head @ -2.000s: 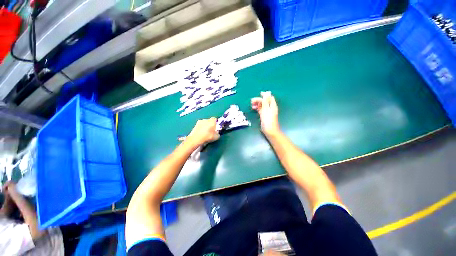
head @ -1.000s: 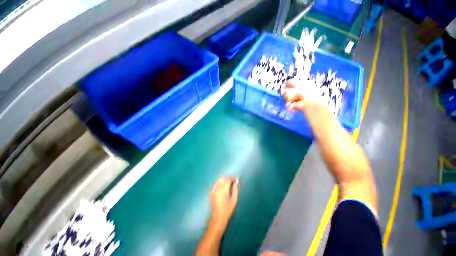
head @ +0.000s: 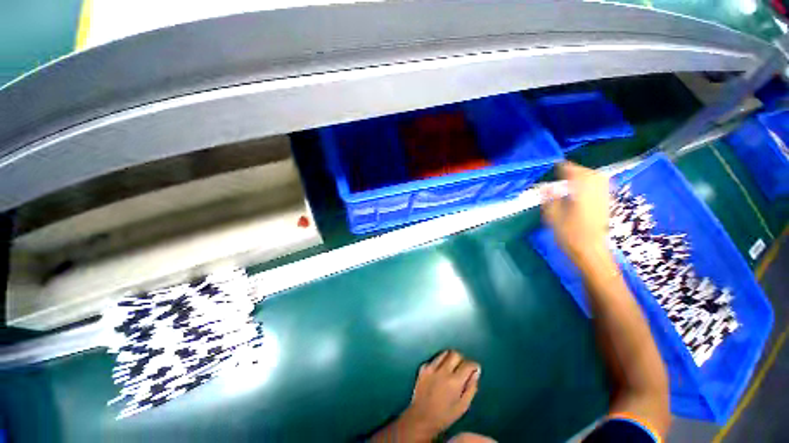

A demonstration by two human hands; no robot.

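Black-and-white sleeves (head: pixel 186 337) lie in a fanned pile at the left of the green bench. More black-and-white pieces (head: pixel 675 272) fill the bottom of the filled bin (head: pixel 751 298) at the right. My right hand (head: pixel 581 212), slightly blurred, is in the air beside the filled bin's left rim, near the wire bin's corner; no piece shows in it. My left hand (head: pixel 445 391) rests on the bench at the front centre, its fingers curled, with nothing seen in it. My left forearm is mostly cut off by the lower edge.
A blue wire bin (head: pixel 450 192) with orange-red wires inside stands beyond the bench's pale rail (head: pixel 372 253). A cream parts tray (head: pixel 173 251) is behind the sleeve pile. A grey beam (head: pixel 363 86) crosses above. A smaller blue bin (head: pixel 584 121) stands behind the wire bin.
The sleeves my right hand held over the filled bin have left it, and the hand has drawn back to the bin's near side. The view has turned left, bringing the sleeve pile further in.
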